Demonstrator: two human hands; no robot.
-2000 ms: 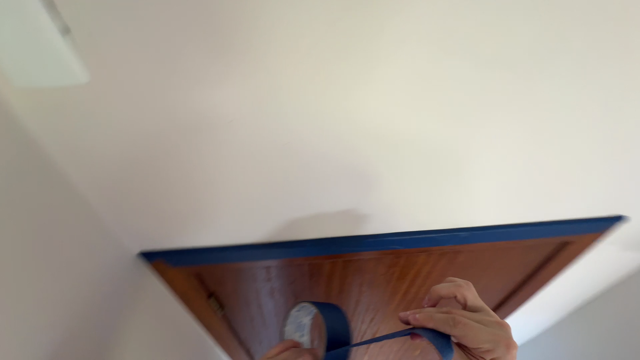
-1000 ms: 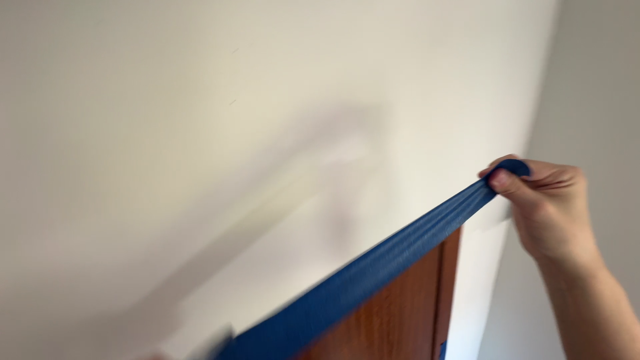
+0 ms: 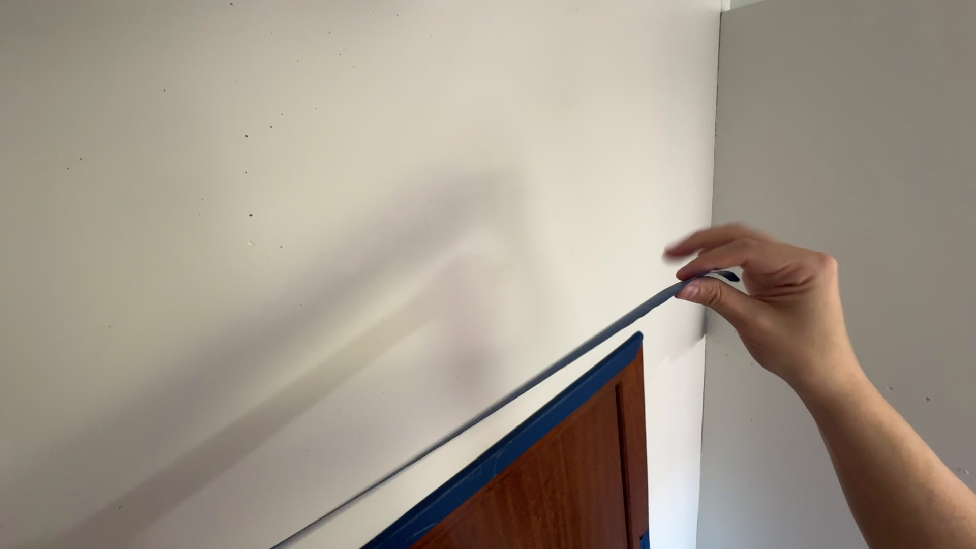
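My right hand [image 3: 770, 297] pinches one end of a strip of blue masking tape [image 3: 534, 381] between thumb and fingers. The strip is pulled taut and seen nearly edge-on, running down to the left and out at the bottom edge. Below it, roughly alongside, another band of blue tape [image 3: 503, 450] covers the top edge of a brown wooden door or panel [image 3: 564, 473]. The held strip appears apart from that band. My left hand is out of view, as is the tape's other end.
A pale wall [image 3: 381, 191] with small dark specks spreads behind the tape and carries soft shadows of it and the hand. At the right, a greyer wall [image 3: 839, 152] meets it in a vertical corner. A bit of blue tape [image 3: 645, 540] shows at the panel's lower right.
Two seconds ago both hands were low near the wooden panel with the tape roll; now a long strip is stretched out in my right hand. Its face, broad a second ago, has turned edge-on. The view has shifted.
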